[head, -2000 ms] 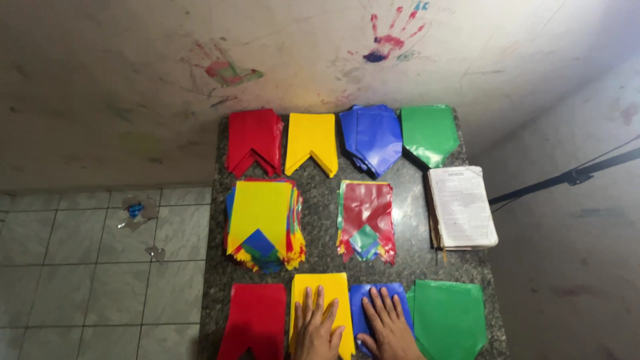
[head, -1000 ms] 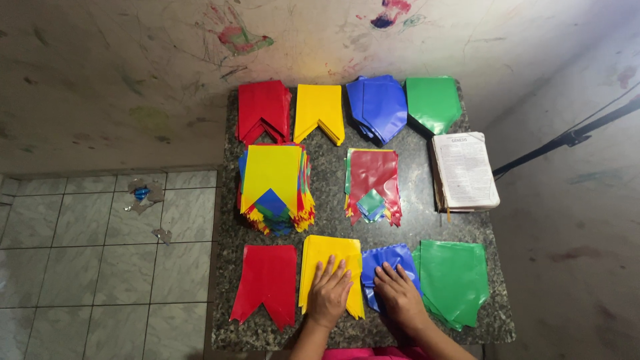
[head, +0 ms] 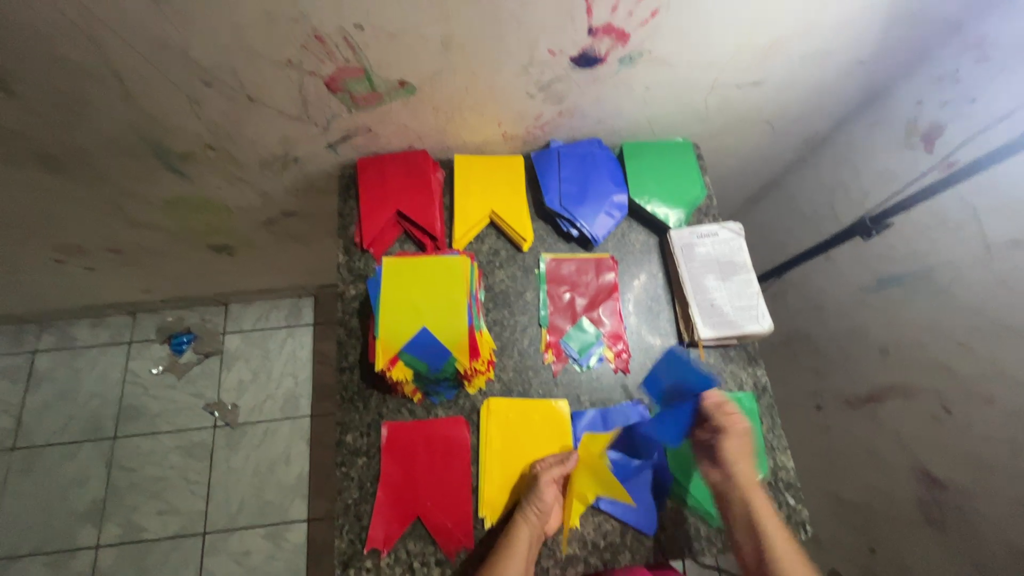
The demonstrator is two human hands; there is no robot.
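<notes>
My left hand (head: 547, 494) grips a yellow plastic flag (head: 594, 474) with a notched end, raised beside the lower yellow stack (head: 524, 448). My right hand (head: 724, 432) holds a blurred blue plastic flag (head: 676, 392) above the lower blue stack (head: 632, 496) and the partly hidden green stack (head: 750, 416). A red flag (head: 422, 480) lies at the lower left. Farther up are a multicoloured stack topped with yellow (head: 424, 300) and a smaller one topped with red (head: 582, 288). Red (head: 400, 192), yellow (head: 490, 188), blue (head: 588, 188) and green (head: 662, 176) stacks form the far row.
A thick open book (head: 720, 280) lies at the right side of the speckled stone tabletop (head: 512, 320). A painted wall (head: 512, 88) stands behind it. A dark bar (head: 868, 226) slants at the right. Scraps (head: 182, 342) lie on the tiled floor at left.
Both hands lay flat on the lower yellow and blue stacks. Now the left has lifted a yellow flag, and the right has moved rightward with a blue flag raised.
</notes>
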